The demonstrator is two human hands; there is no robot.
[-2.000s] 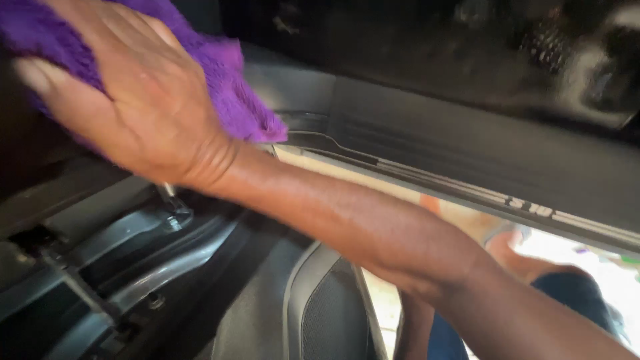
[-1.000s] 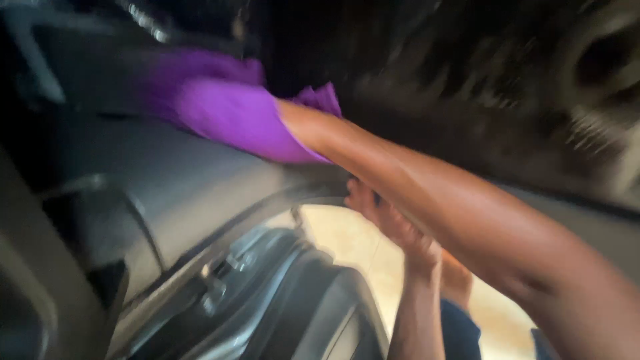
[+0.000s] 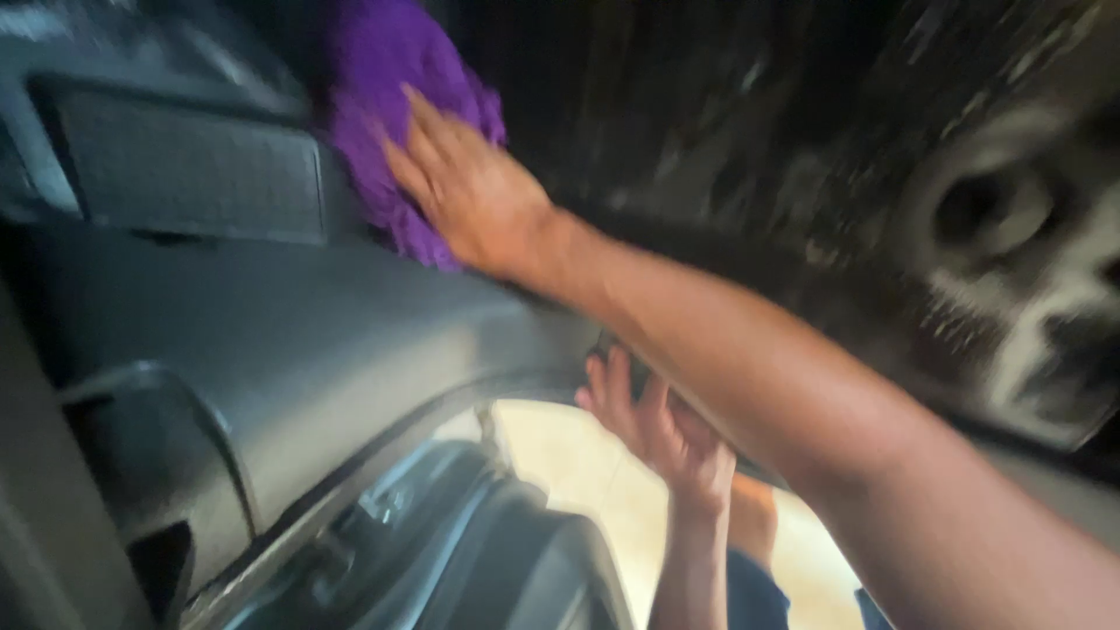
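Observation:
A purple microfiber cloth lies bunched against dark vehicle trim at the upper middle. My right hand presses on it, fingers spread over the cloth and pointing up and left. Just left of the cloth is a rectangular mesh grille in a grey plastic trim panel. Below my right forearm, my left hand touches the dark edge of the trim with its fingers apart and no object visible in it. Motion blur hides fine detail.
A rubber seal curves along the opening under the panel. Beneath it are a dark seat-like part and a pale floor. At right is a dark, stained surface with a round opening.
My right hand and the cloth have moved about over the trim. My left hand, out of sight two seconds ago, shows at the trim edge. The view has shifted strongly.

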